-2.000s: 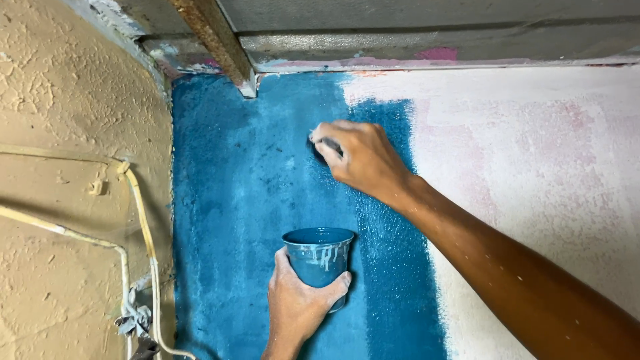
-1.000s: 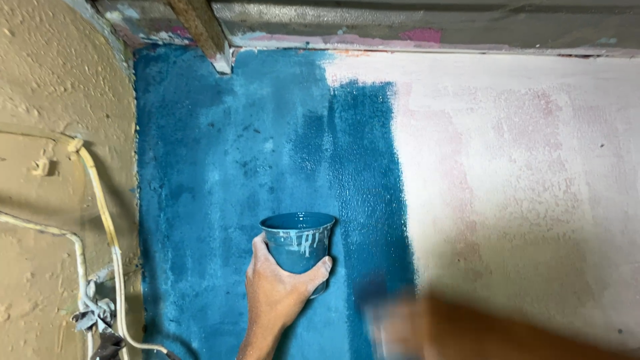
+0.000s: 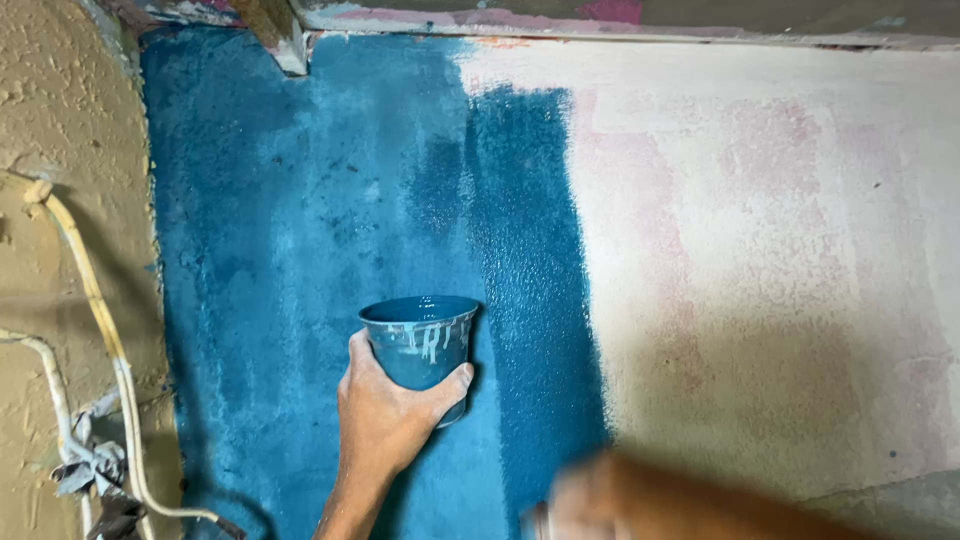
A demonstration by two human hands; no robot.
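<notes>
My left hand (image 3: 397, 405) grips a blue plastic cup (image 3: 420, 352) with paint drips down its side and blue paint inside, held in front of the blue-painted part of the wall (image 3: 315, 225). Blurred at the bottom, right of the cup, my right hand (image 3: 592, 495) is closed around a small object whose edge shows at the frame's bottom; its kind cannot be told. A darker, wet-looking blue strip (image 3: 536, 262) runs down the wall beside the white and pinkish part (image 3: 750, 225).
On the left stands a rough beige wall (image 3: 82, 135) with pale cables (image 3: 97, 300) and a taped cable bundle (image 3: 94, 465). A wooden beam end (image 3: 274, 30) meets the wall's top, where a grey ledge (image 3: 750, 19) with pink paint marks runs across.
My right hand has moved from the upper blue area down to the bottom of the view. A dark patch of blue shows where it was. My left hand still holds the cup.
</notes>
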